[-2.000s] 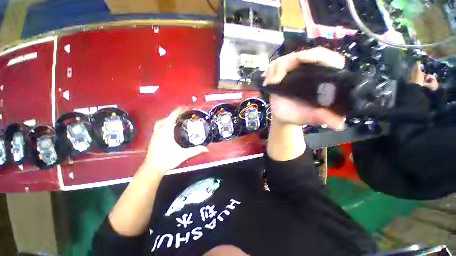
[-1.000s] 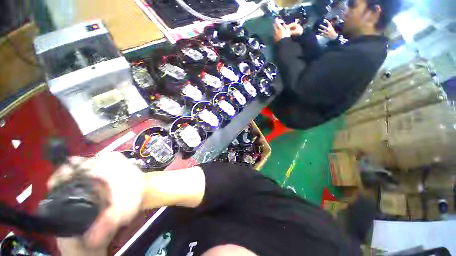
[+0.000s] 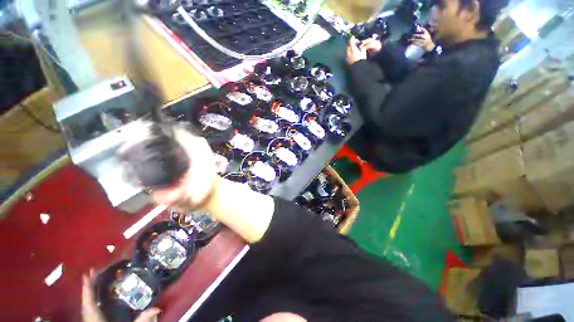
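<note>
My right hand (image 3: 198, 165) is closed around the thick black electric screwdriver (image 3: 151, 160), both blurred, in front of the screw feeder (image 3: 94, 141). The tool's bit is hidden. My left hand (image 3: 91, 299), cut off by the bottom edge, has its fingers around a round black housing (image 3: 133, 289) with a pale circuit board. Another housing (image 3: 165, 248) sits beside it on the red bench (image 3: 204, 270). A further one lies partly behind my right forearm.
More housings (image 3: 261, 170) stand in rows on the grey surface, centre. An open carton of dark parts (image 3: 352, 214) sits beside it. A black tray (image 3: 233, 38) lies beyond. A person (image 3: 422, 94) sits at right; stacked cartons (image 3: 535, 170) stand behind.
The view has shifted, showing more of the bench at lower left. My right hand and the screwdriver have moved up to the feeder. My left fingers now show around a housing at bottom left.
</note>
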